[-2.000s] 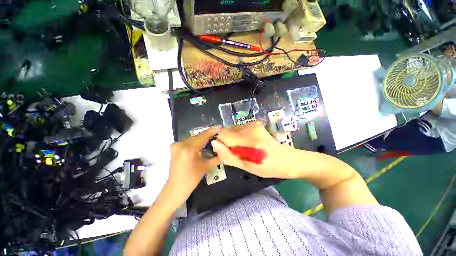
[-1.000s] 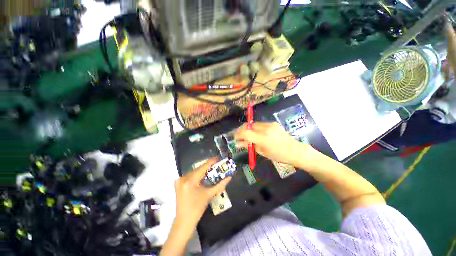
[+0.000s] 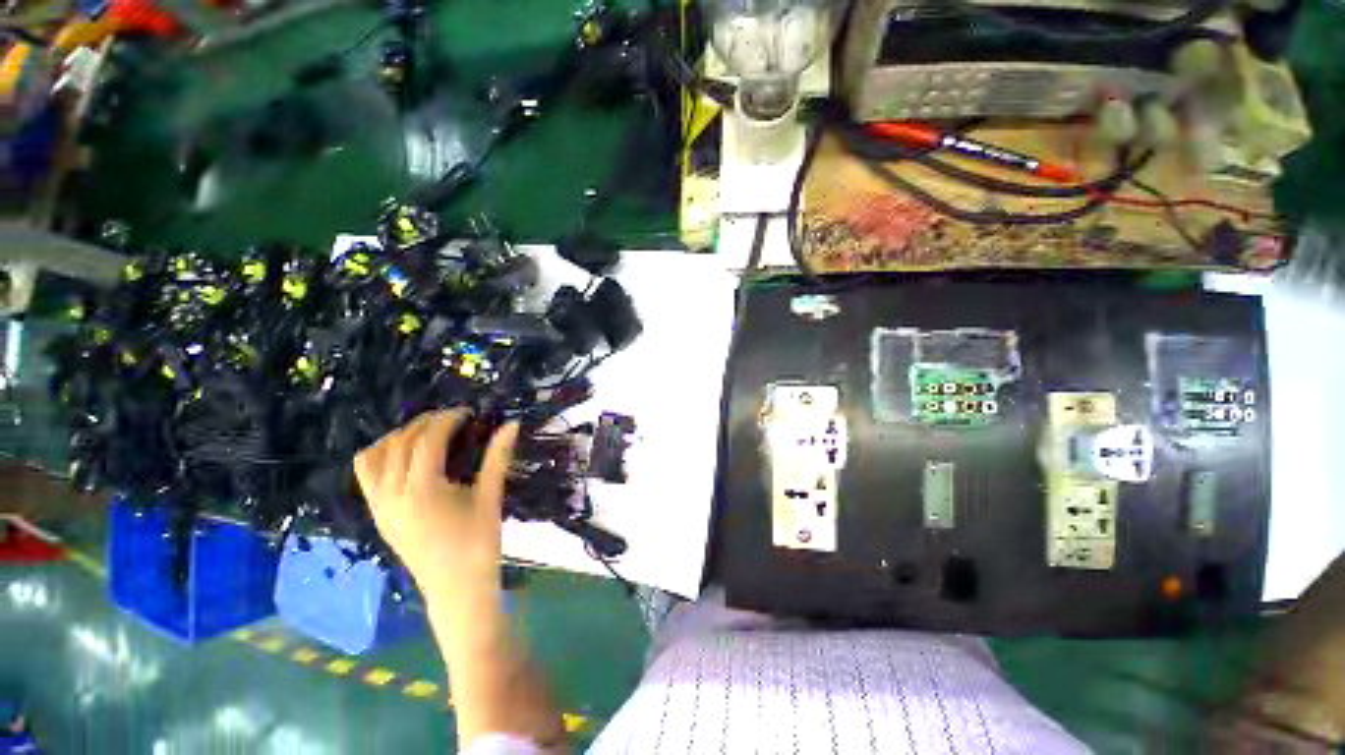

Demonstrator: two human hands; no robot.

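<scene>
My left hand (image 3: 435,494) is over the right part of the adapter pile (image 3: 236,398), its thumb and fingers around something dark; I cannot tell whether it grips it. A dark adapter (image 3: 612,447) with cords lies just right of the hand on the white tabletop. A blurred piece of my right arm shows at the lower right edge; my right hand is out of the picture. The black test panel (image 3: 870,575) carries two cream outlet strips (image 3: 804,509), (image 3: 1081,553) and two green jack boards (image 3: 956,394), (image 3: 1218,403) under clear covers. A white plug-like piece (image 3: 1124,453) sits on the right strip.
Behind the panel, a speckled shelf (image 3: 885,236) holds a red-and-black pen or probe (image 3: 974,151), wires and a grey bench meter (image 3: 1003,92). A glass bulb (image 3: 767,44) stands on a white holder at its left. Blue bins (image 3: 152,568), (image 3: 332,595) stand below the pile.
The view has swung left. My left hand has moved from the panel to the pile, and the board it held is no longer seen. My right hand and its red stick have left the picture.
</scene>
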